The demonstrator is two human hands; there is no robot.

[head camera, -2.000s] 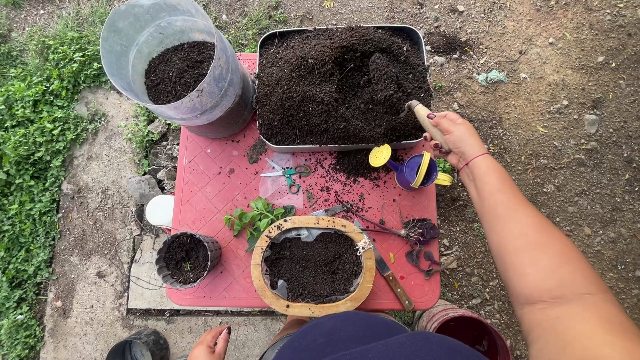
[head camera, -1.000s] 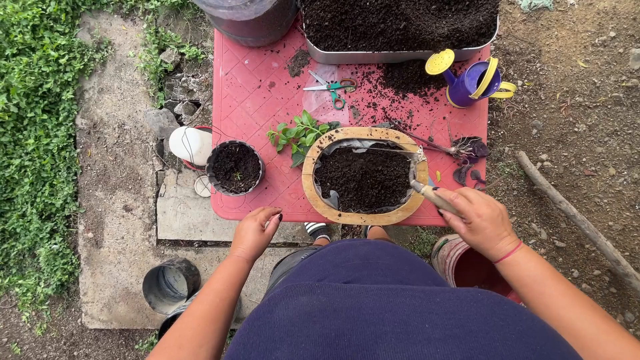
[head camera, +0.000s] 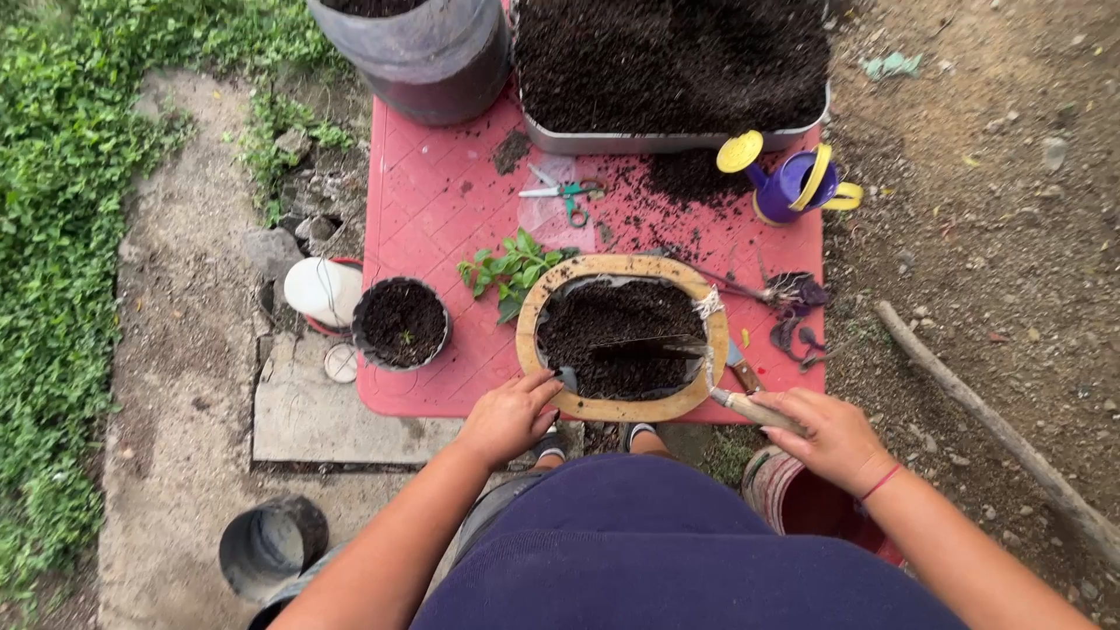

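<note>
My right hand [head camera: 827, 437] grips the wooden handle of a garden trowel [head camera: 761, 411], whose blade lies over the dark soil in an oval wooden-rimmed planter [head camera: 528, 337]. With its fingertips, my left hand [head camera: 507, 418] touches the planter's front left rim and holds no tool. Green leafy cuttings [head camera: 516, 269] lie behind the planter's left side. To its right are a knife [head camera: 744, 367], partly hidden, and an uprooted purple-leaved plant [head camera: 792, 293]. A small pot of soil with a seedling [head camera: 402, 324] stands to the left.
A metal tray [head camera: 612, 143] of soil and a large clear plastic container [head camera: 437, 70] stand at the back of the red table [head camera: 420, 210]. Scissors [head camera: 569, 191] and a purple watering can [head camera: 792, 185] are nearer. A bucket [head camera: 770, 490] is below, right; a black pot [head camera: 271, 547], below left.
My right hand has brought the trowel from the soil tray to the planter. My left hand has moved to the planter's rim. The view has shifted.
</note>
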